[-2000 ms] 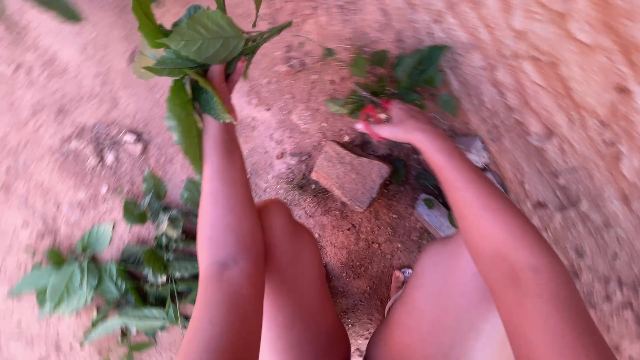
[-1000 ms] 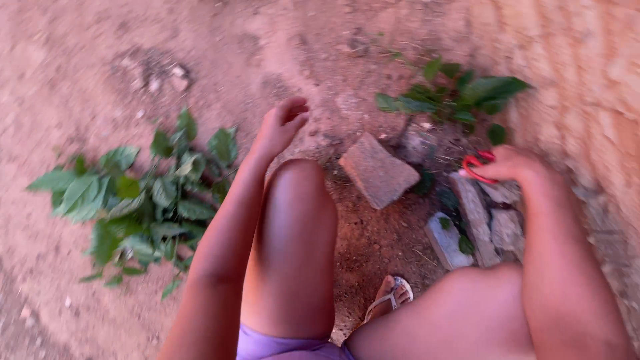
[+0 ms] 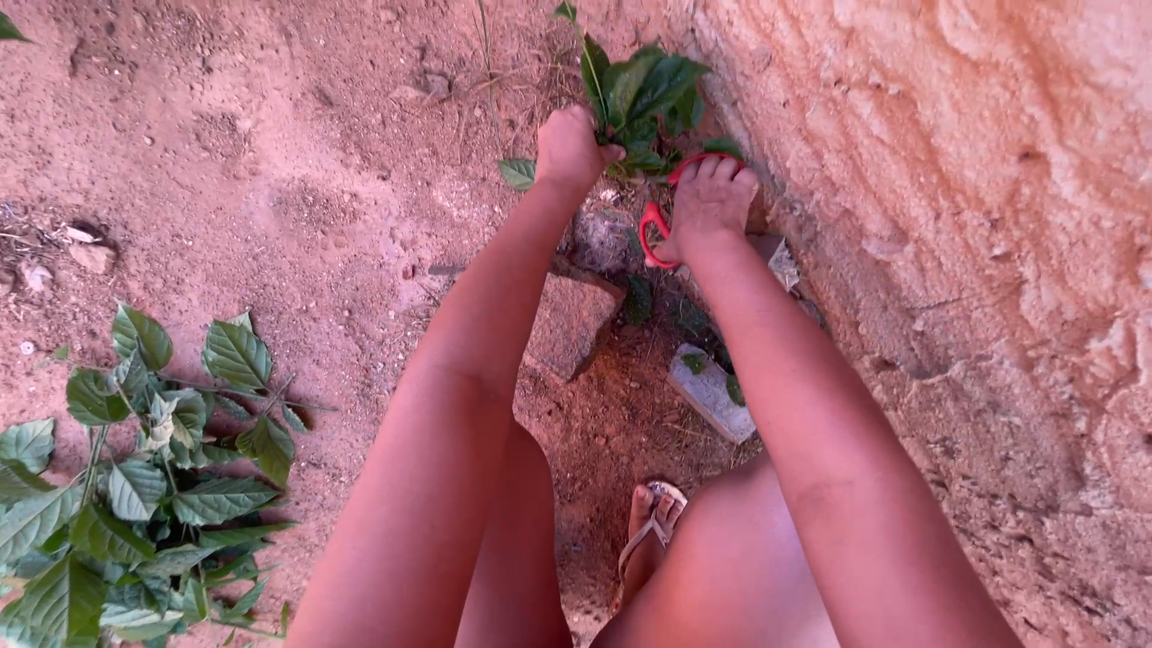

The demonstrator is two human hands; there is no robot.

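At the top centre my left hand is closed around stems of a leafy green plant that grows by the foot of the wall. Just right of it, my right hand grips red-handled scissors, the handle loops spread apart. The blades are hidden among the leaves and behind my hand. A pile of cut leafy branches lies on the dirt at the lower left.
A rough earthen wall rises along the right. Below my hands lie a reddish stone block and a grey block. My sandalled foot is on the ground between my knees. Small stones lie at the left.
Two seconds ago my left hand held a leafy bunch; one second ago it was empty. Now it has moved to the plant by the wall and closed on it. The scissors have moved up to that plant.
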